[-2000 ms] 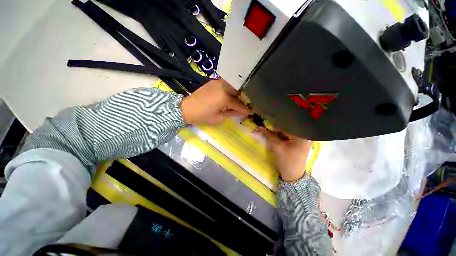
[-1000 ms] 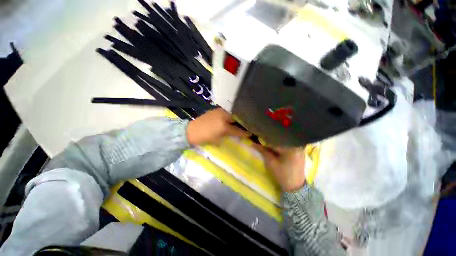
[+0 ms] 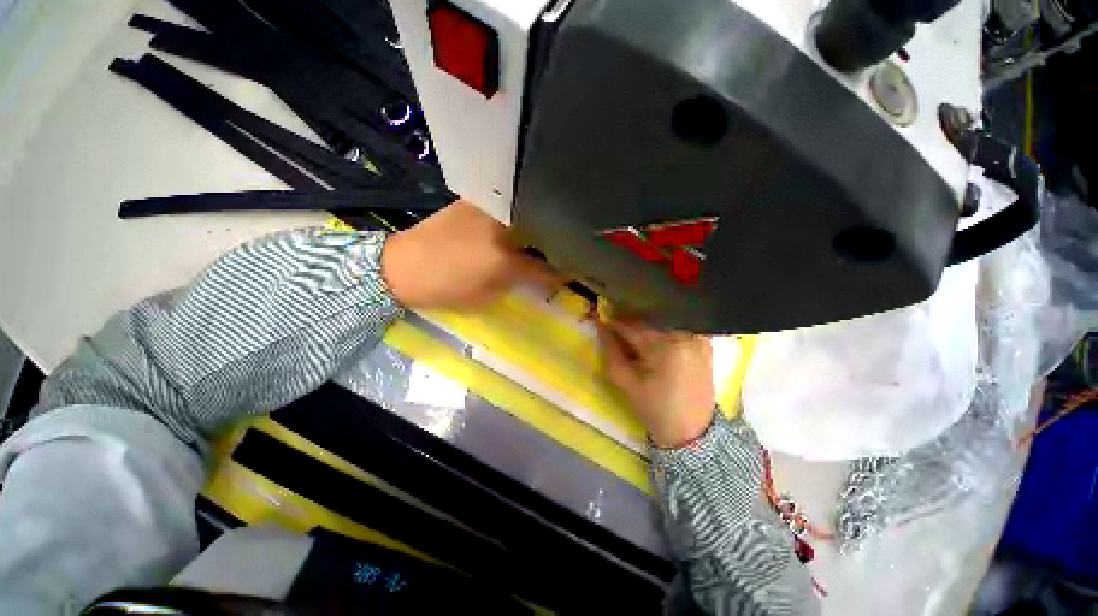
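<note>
My left hand is at the lower left edge of the dark grey sewing machine head, its fingertips blurred and partly under the head. My right hand is just below the head, fingers bent towards the left hand. A short black strap end shows between the fingertips of both hands. Whether either hand grips it is too blurred to tell. Black straps with silver rings lie fanned left of the machine.
Loose black straps lie on clear plastic near my lap. Yellow tape bands the work surface. A white bag, red cords with a small red tool, silvery hardware and a blue bin are at right.
The view has shifted closer, so the machine looks larger. My hands are a little farther apart, with the black strap end now visible between them.
</note>
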